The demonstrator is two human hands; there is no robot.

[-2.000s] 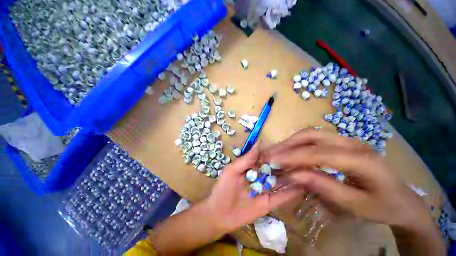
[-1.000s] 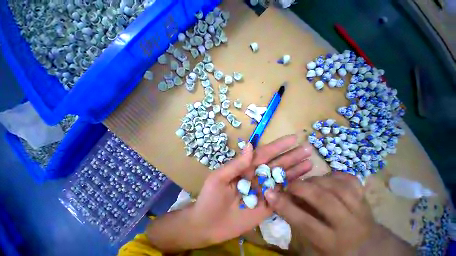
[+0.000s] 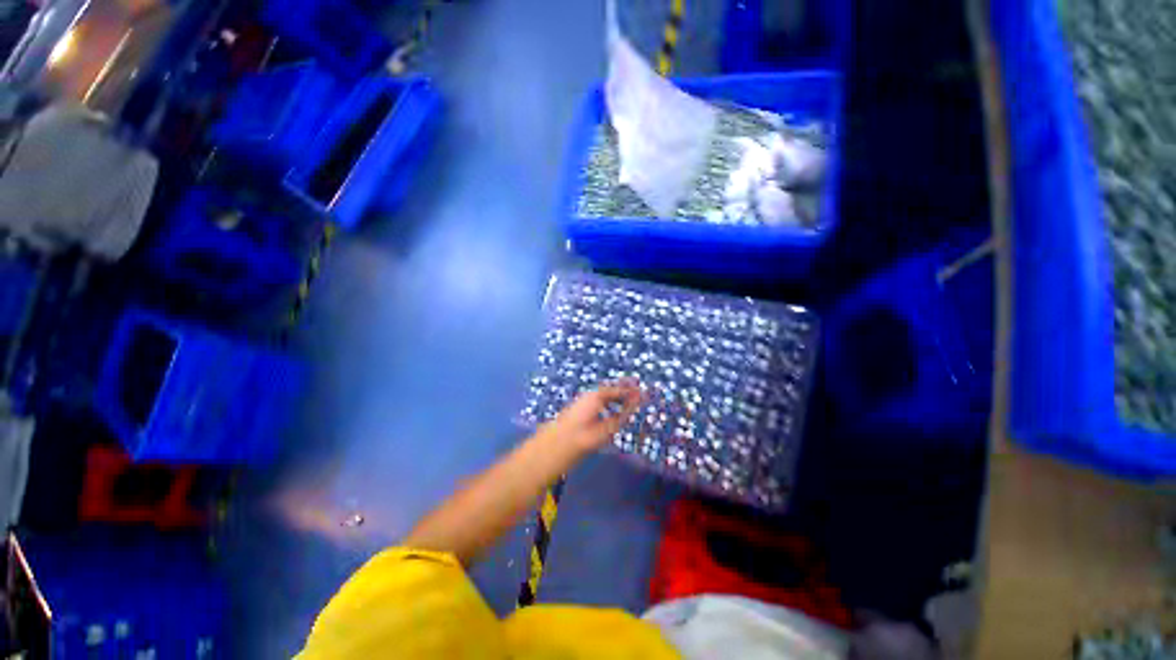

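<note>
The clear compartment tray [image 3: 761,387] lies below table height in the middle of the view, its grid of cells filled with many small white-and-blue pieces. My left hand [image 3: 604,410] is over the tray's left part, fingers curled and bunched; the hand is small and blurred, and whether it holds pieces cannot be told. My right hand is out of the picture.
A blue crate [image 3: 703,240] with pale parts and white bags stands beyond the tray. A large blue bin [image 3: 1036,297] sits on the cardboard-covered table [image 3: 1070,554] at the right. A red stool [image 3: 735,561] is below the tray. Other blue crates [image 3: 213,400] stand at the left.
The view has swung left from the table to the tray. My left hand, palm up with several blue-and-white pieces before, has moved over the tray. My right hand has left the picture.
</note>
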